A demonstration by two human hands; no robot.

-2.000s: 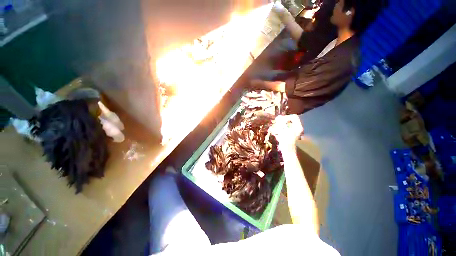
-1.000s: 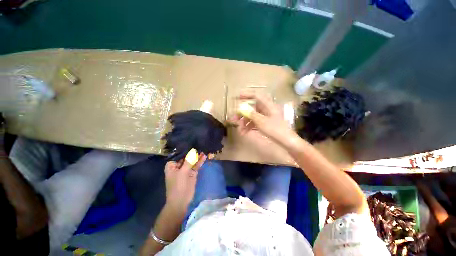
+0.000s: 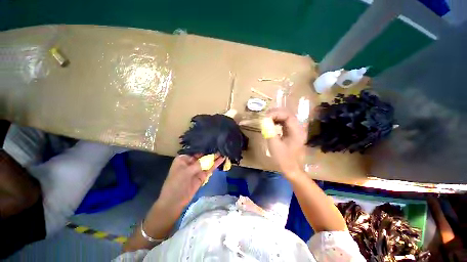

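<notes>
The black shaggy feathered body (image 3: 212, 134) rests at the table's front edge, a pale tab (image 3: 231, 113) sticking out at its top. My left hand (image 3: 197, 171), with yellow finger cots, holds its lower edge. My right hand (image 3: 281, 134), also with yellow cots, is just right of the body and pinches something thin and pale that points toward it; its exact form is blurred. A small round white dish (image 3: 256, 104) sits behind my right hand, with thin pale sticks (image 3: 261, 93) beside it.
White bottles (image 3: 327, 81) stand at the back right beside a second black feathered body (image 3: 356, 123). A yellow cylinder (image 3: 59, 57) lies far left. The green crate (image 3: 417, 221) of dark pieces is at lower right. Parts of other people show at both sides.
The view has swung from the crate to the bench. Since one second ago, my right hand has moved slightly right and lower, uncovering the white dish. My left hand still holds the body.
</notes>
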